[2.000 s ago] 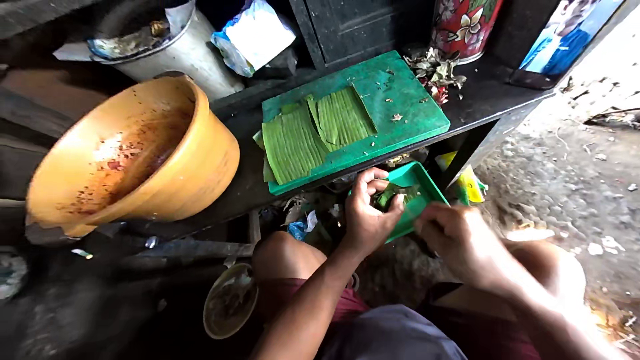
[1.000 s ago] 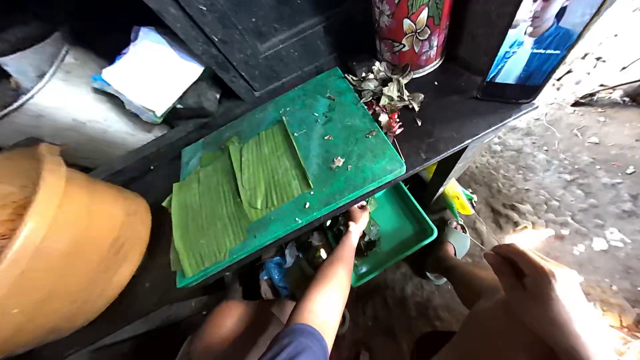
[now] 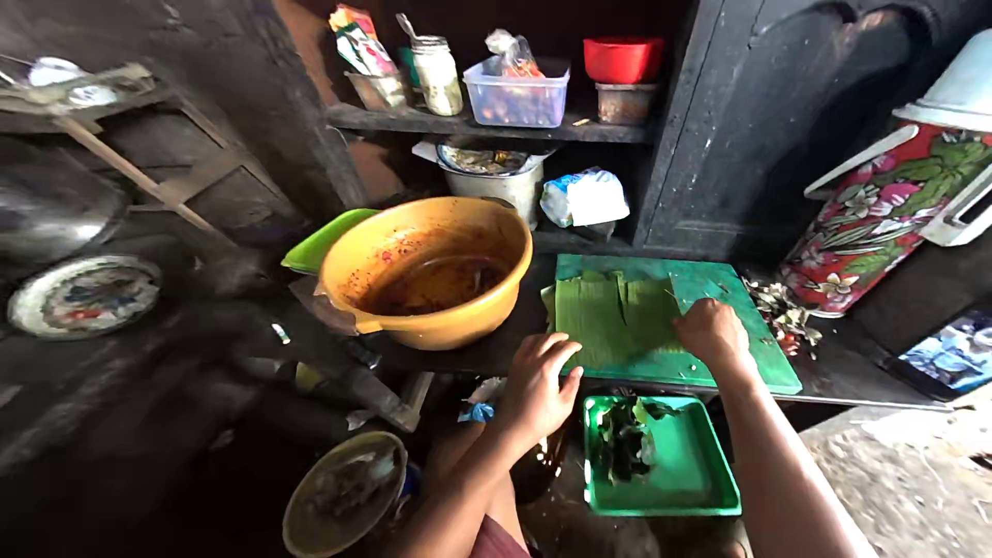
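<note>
Pieces of banana leaf (image 3: 612, 322) lie flat and side by side on a green cutting board (image 3: 701, 275). My right hand (image 3: 713, 332) rests at the right edge of the leaf with its fingers curled down; whether it pinches the leaf cannot be told. Just left of the leaf, my left hand (image 3: 545, 380) hovers with fingers bent and apart, nothing in it. Below the board is a green plastic tray (image 3: 690, 465) with dark green leaf pieces (image 3: 622, 442) at its left side. A large orange plastic basin (image 3: 442, 329), reddish stained inside, stands left of the board.
Dried peels (image 3: 779, 310) lie between the board and a floral thermos flask (image 3: 860, 225). A phone (image 3: 949, 349) leans at the far right. A clear plastic box (image 3: 518, 101) and a red bowl (image 3: 624, 60) sit on the shelf above. A bucket (image 3: 345, 492) stands low at left.
My right hand has moved onto the leaf on the board. My left hand has left the green tray and is now beside the leaf's left edge. The view has swung left and up.
</note>
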